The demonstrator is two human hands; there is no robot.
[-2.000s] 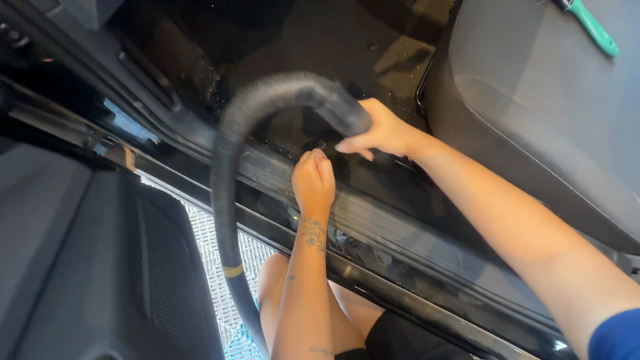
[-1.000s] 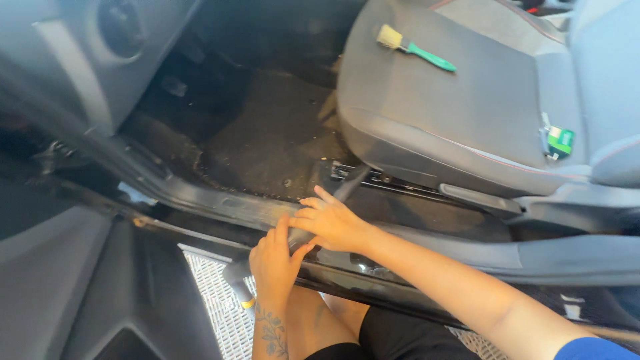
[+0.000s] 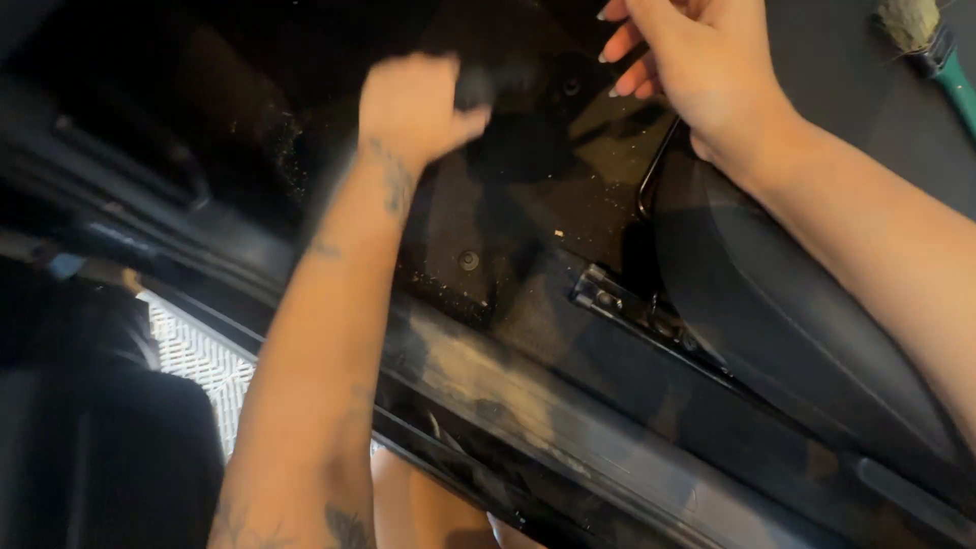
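My left hand (image 3: 415,110), blurred, reaches over the dark car floor carpet (image 3: 526,171) with its fingers curled around a dark, rounded piece that looks like the end of the vacuum hose (image 3: 474,85); most of that piece is hidden by the hand and forearm. At the top, my right hand (image 3: 705,65) is raised near the front edge of the car seat (image 3: 770,305). Its fingers are apart and loosely bent, with nothing seen in them, though the upper part of the hand is cut off by the frame. Pale crumbs lie scattered on the carpet.
A brush with a green handle (image 3: 953,88) lies on the seat at the upper right. A metal seat rail (image 3: 656,328) runs along the floor below the seat. The dusty door sill (image 3: 488,374) crosses the lower part, and the open door (image 3: 114,457) stands at lower left.
My hands were together over the sill a second ago and are now apart, both farther into the car. The right one has let go of the hose. The view has moved closer to the floor.
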